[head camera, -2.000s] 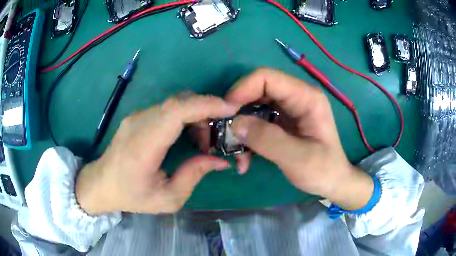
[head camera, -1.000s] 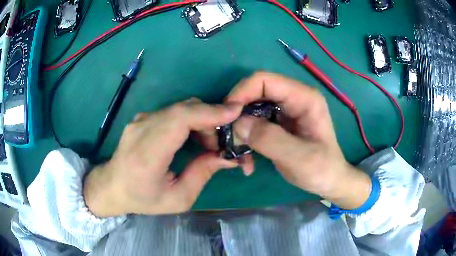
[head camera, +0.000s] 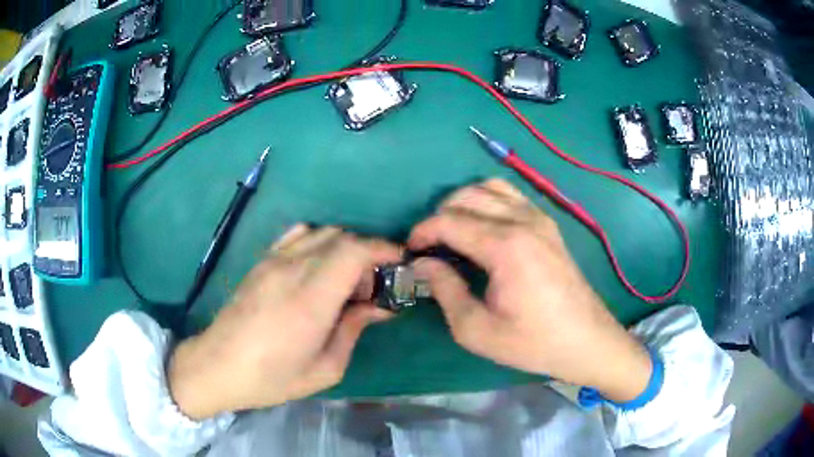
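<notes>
A small electronic module (head camera: 399, 286) with a dark rim and a silvery centre is held between both hands just above the front of the green mat. My left hand (head camera: 290, 308) grips its left side with thumb and fingers. My right hand (head camera: 509, 281) holds its right side, the thumb over its face. Fingers hide much of the module, and both hands are slightly blurred. Whether a separate small part is in the fingers I cannot tell.
Black probe (head camera: 226, 227) lies left of the hands, red probe (head camera: 555, 191) to the right. Red lead (head camera: 428, 67) arcs behind. Multimeter (head camera: 70, 170) and white tray (head camera: 49, 344) stand left, clear blister trays (head camera: 768, 178) right. Several modules lie on the mat (head camera: 428, 170).
The head view has shifted, so more modules show at the back and everything sits lower. Both hands still hold the module, which now shows more of its silvery face than one second ago.
</notes>
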